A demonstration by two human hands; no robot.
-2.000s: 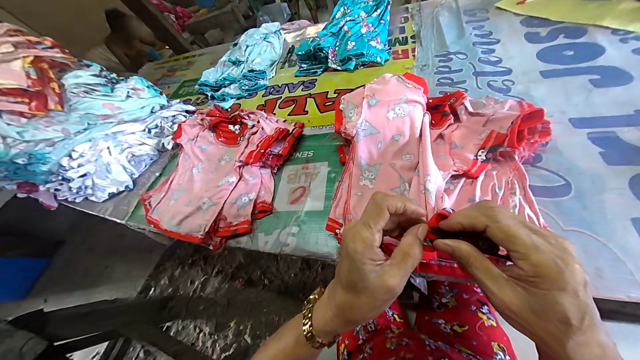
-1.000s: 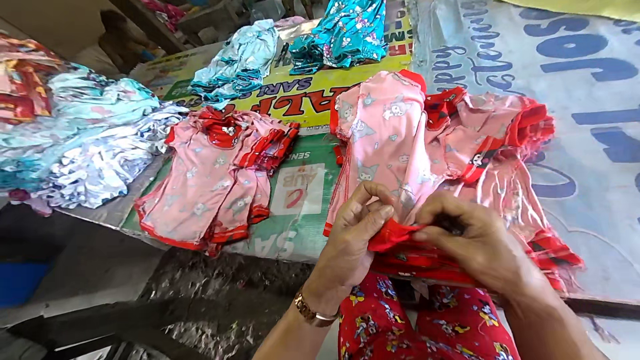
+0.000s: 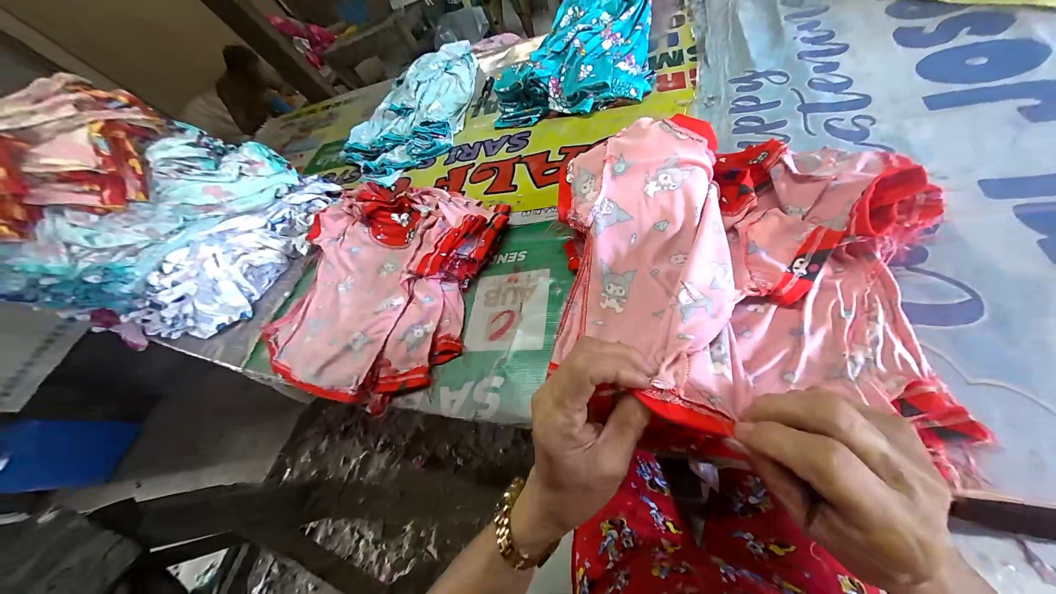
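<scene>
A pink printed garment with red trim (image 3: 652,239) lies at the near table edge, on or against other pink garments (image 3: 825,330). My left hand (image 3: 590,421), with a gold-coloured bracelet (image 3: 513,524) at the wrist, pinches its red hem between thumb and fingers. My right hand (image 3: 850,478) grips the same hem a little to the right, thumb and forefinger together; its other fingertips are partly hidden. Left of my hands rests a stack of similar pink garments with red trim (image 3: 355,289).
Teal garments (image 3: 590,58) and light blue ones (image 3: 421,107) lie farther back. Heaped pale garments (image 3: 214,247) and red-orange ones (image 3: 78,157) fill the left side. Printed banners (image 3: 973,330) cover the table. A blue object (image 3: 66,454) is low at left; a person (image 3: 243,87) is at the back.
The red hem, bunched up between my hands earlier, now stretches flatter between them. My left hand has its fingers farther left along it, and my right hand has moved lower.
</scene>
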